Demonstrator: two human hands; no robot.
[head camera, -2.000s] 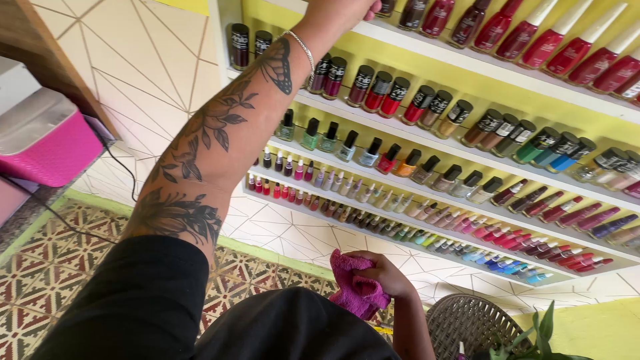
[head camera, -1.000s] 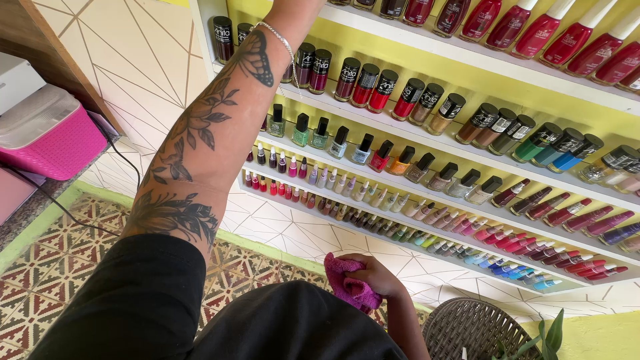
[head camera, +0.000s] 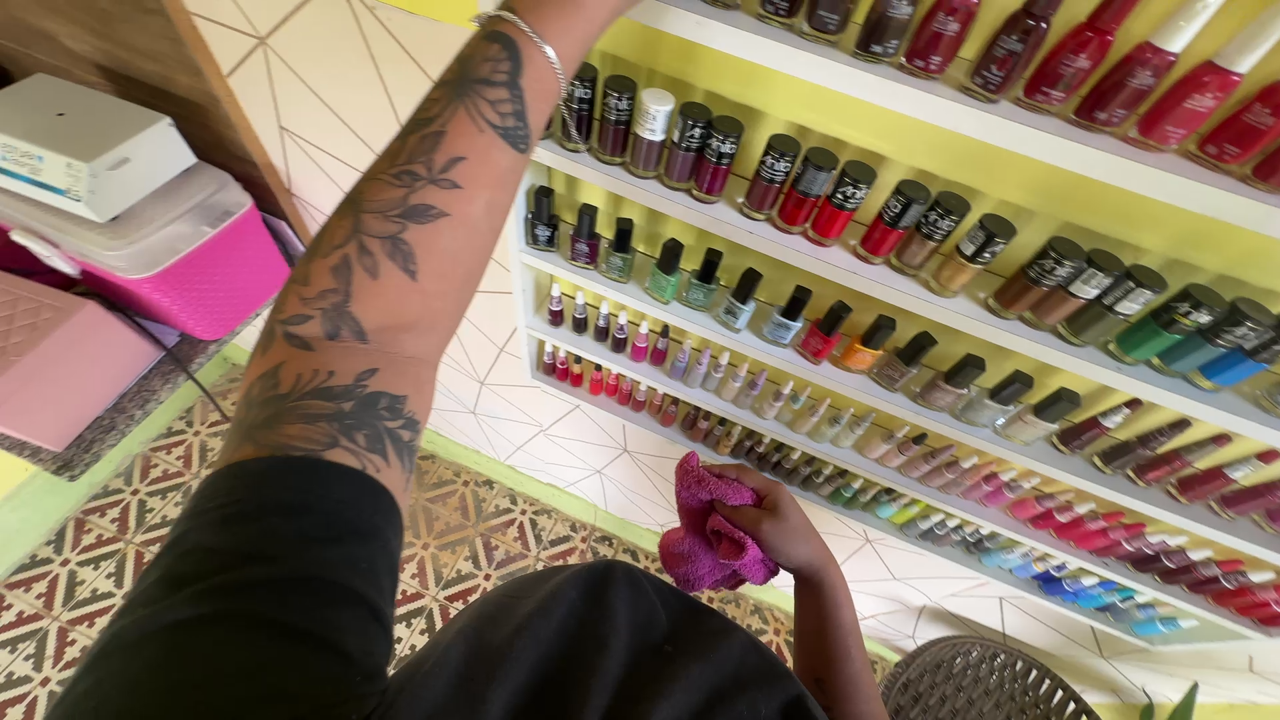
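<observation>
My left arm, tattooed and with a silver bracelet at the wrist, reaches up across the view; the hand itself is cut off by the top edge, so its hold cannot be seen. My right hand (head camera: 768, 515) is closed around a bunched magenta terry cloth (head camera: 708, 530), low in front of the shelves. Beside my left wrist stands a row of dark nail polish bottles (head camera: 683, 150), one of them with a white cap. White wall shelves (head camera: 700, 207) carry many more bottles, in reds, greens, blues and pale shades.
At the left, a white box (head camera: 95, 145) rests on a pink plastic container with a clear lid (head camera: 215, 270), near a pale pink case (head camera: 70, 360) on a granite top with a dark cable. A dark woven basket (head camera: 985, 680) and some leaves are at the lower right. Patterned tiles cover the floor.
Part of my left hand showed at the top edge two seconds ago; now it is out of frame. My right hand keeps its hold on the magenta cloth.
</observation>
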